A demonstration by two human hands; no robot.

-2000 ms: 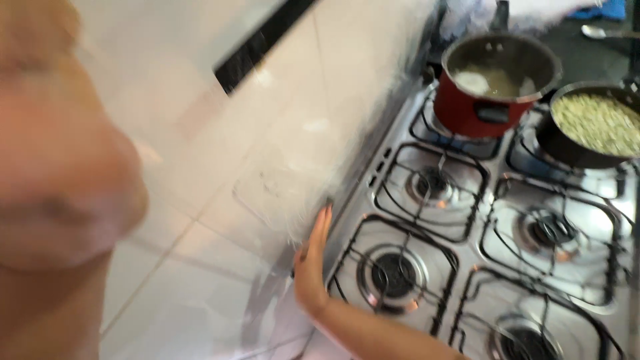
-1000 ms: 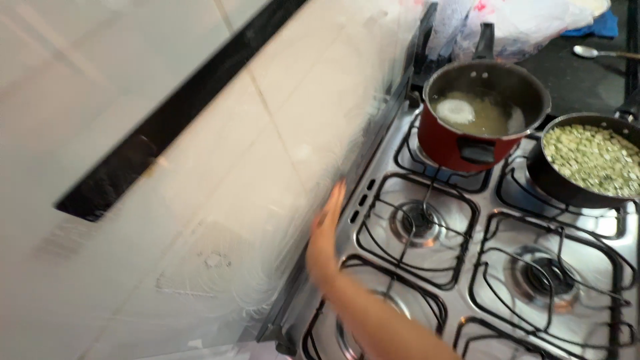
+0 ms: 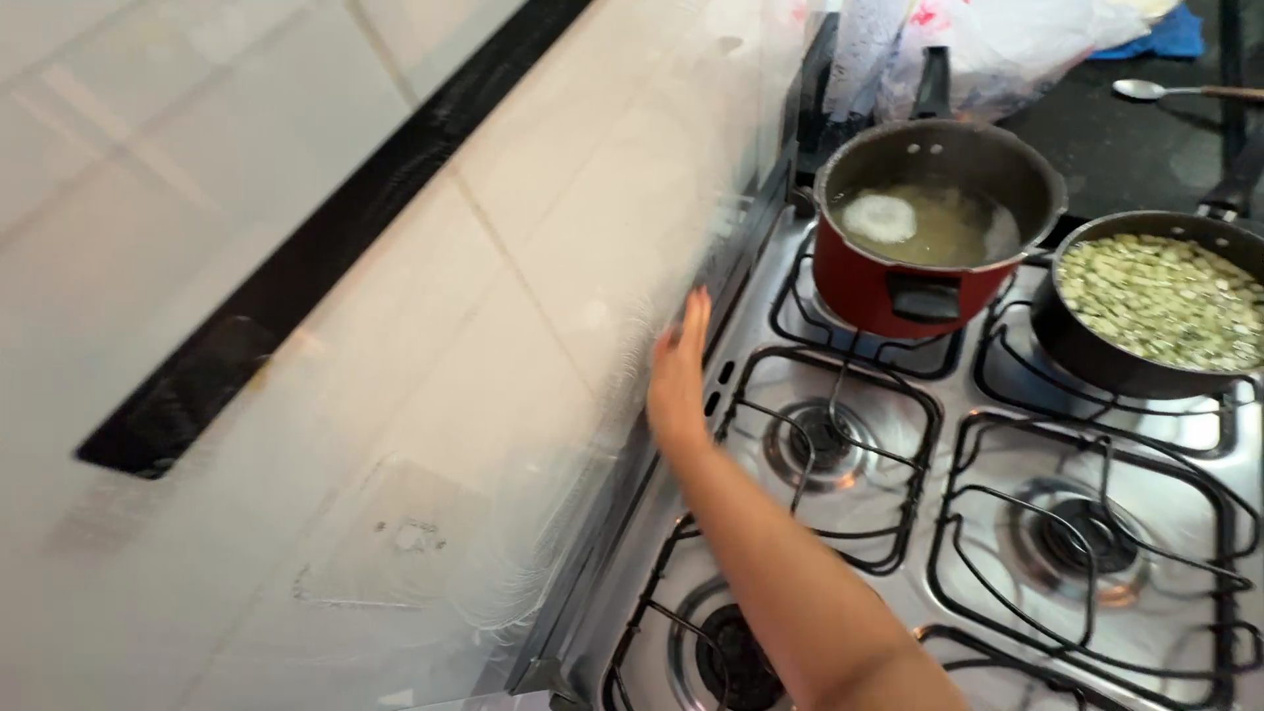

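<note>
My right hand (image 3: pixel 679 380) reaches in from the lower right, its palm side against the glass lid (image 3: pixel 494 326) of the stove. Its fingers are extended upward along the glass; whether anything lies under the palm is hidden. Whitish, streaky smears mark the glass around it. The forearm passes over the steel gas stove (image 3: pixel 933 395) and its black wire grates. My left hand is out of view.
A red pot (image 3: pixel 889 296) with cloudy liquid and a whitish round thing stands on a back burner. Beside it is a dark pan (image 3: pixel 1106 360) of chopped pale-green food in liquid. Behind are a plastic bag (image 3: pixel 987 49) and a spoon (image 3: pixel 1141 90) on the dark counter.
The blurred bare skin at the left in the oldest frame is out of view now. The view has shifted, showing more of the glass lid. My right hand remains at the glass.
</note>
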